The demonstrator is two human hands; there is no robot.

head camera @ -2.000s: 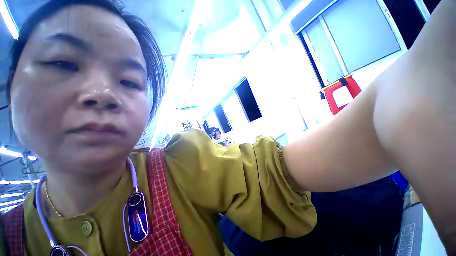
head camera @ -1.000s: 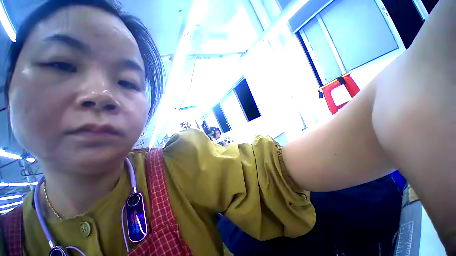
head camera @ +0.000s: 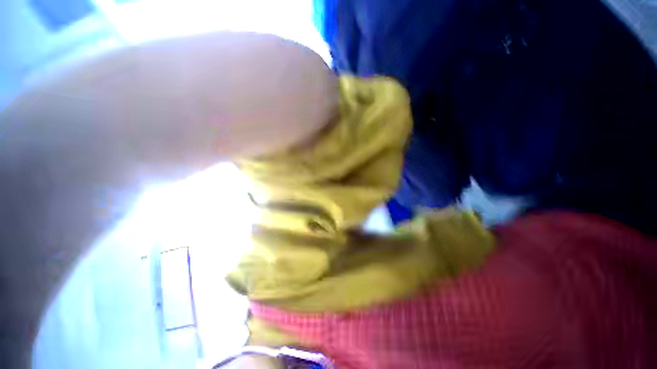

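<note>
Dark navy cloth (head camera: pixel 519 101) fills the upper right of the blurred view, with a few pale wisps on it. A bare arm (head camera: pixel 194 101) crosses the upper left, close to the camera, and comes out of a mustard yellow sleeve (head camera: pixel 367 151). No hand can be made out at either arm. I cannot tell whether anything is held.
A red checked apron (head camera: pixel 490 310) fills the lower right, beside the navy cloth. A light purple cord (head camera: pixel 302 354) shows at the bottom edge. A bright wall with a framed rectangle (head camera: pixel 177 288) is at the lower left.
The camera has swung and turned sharply. The face, the windows and the red object are out of view. The navy cloth and apron now fill much more of the picture.
</note>
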